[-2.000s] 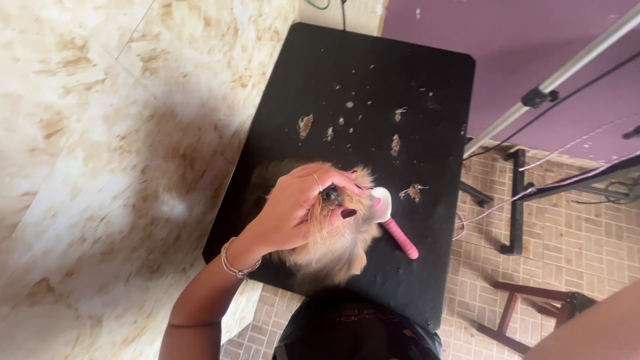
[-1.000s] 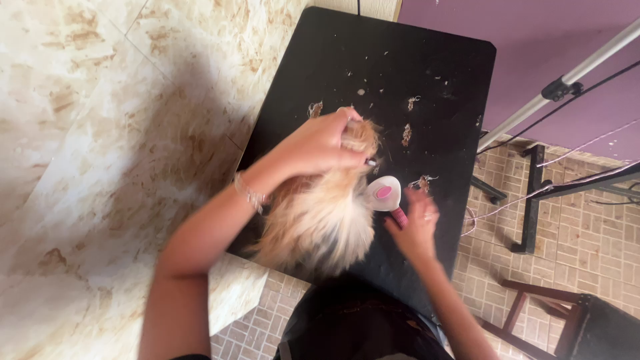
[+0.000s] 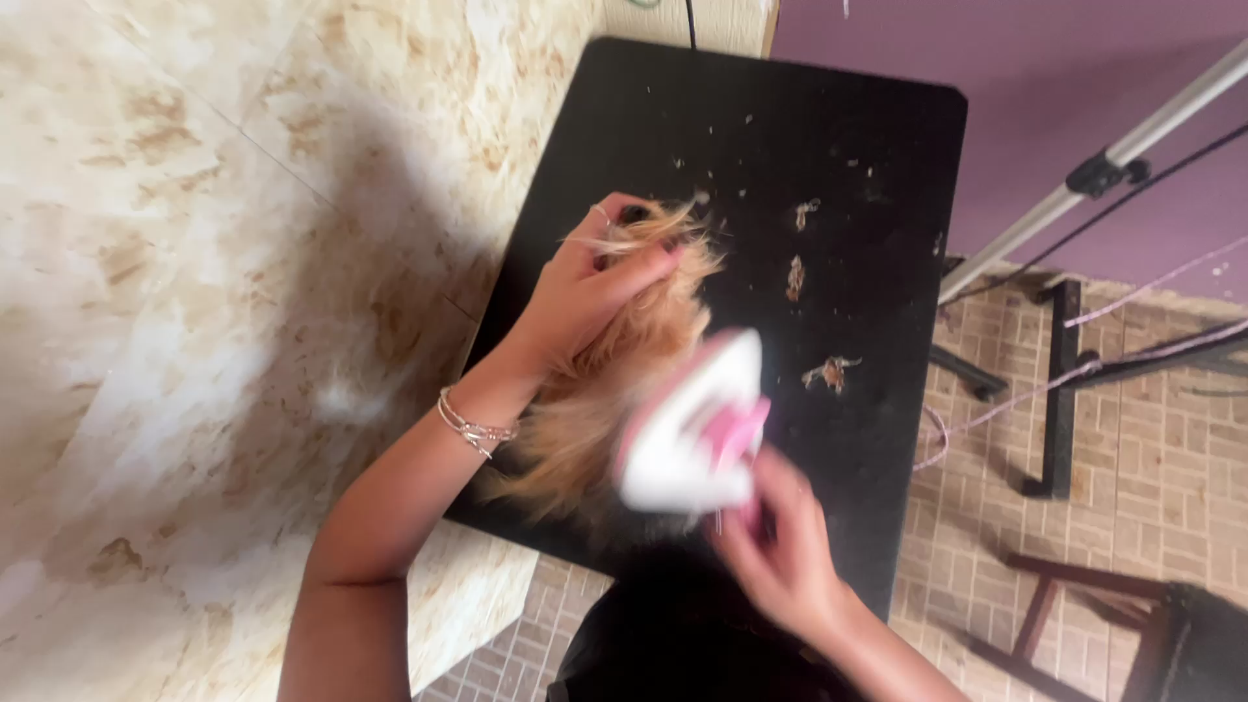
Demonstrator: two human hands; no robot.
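A small long-haired, tan dog (image 3: 639, 336) is on the black grooming table (image 3: 868, 292). My left hand (image 3: 590, 283), with bracelets at the wrist, grips the dog around its head, and tufts of fur stick out between the fingers. The dog's face is hidden. My right hand (image 3: 785, 546) holds the pink handle of a white and pink pet brush (image 3: 692, 439), blurred by motion, over the right side of the dog's body. Whether the brush touches the coat cannot be told.
Clumps of shed fur (image 3: 832, 373) and small bits lie on the table's right and far parts. A marbled wall (image 3: 244, 292) borders the left. At the right stand a metal pole (image 3: 1033, 219), a black stand with a pink cord, and a wooden stool (image 3: 1043, 609).
My right hand, out of view two seconds ago, reached the brush lying on the table and has lifted it over the dog. My left hand stays at the dog's head.
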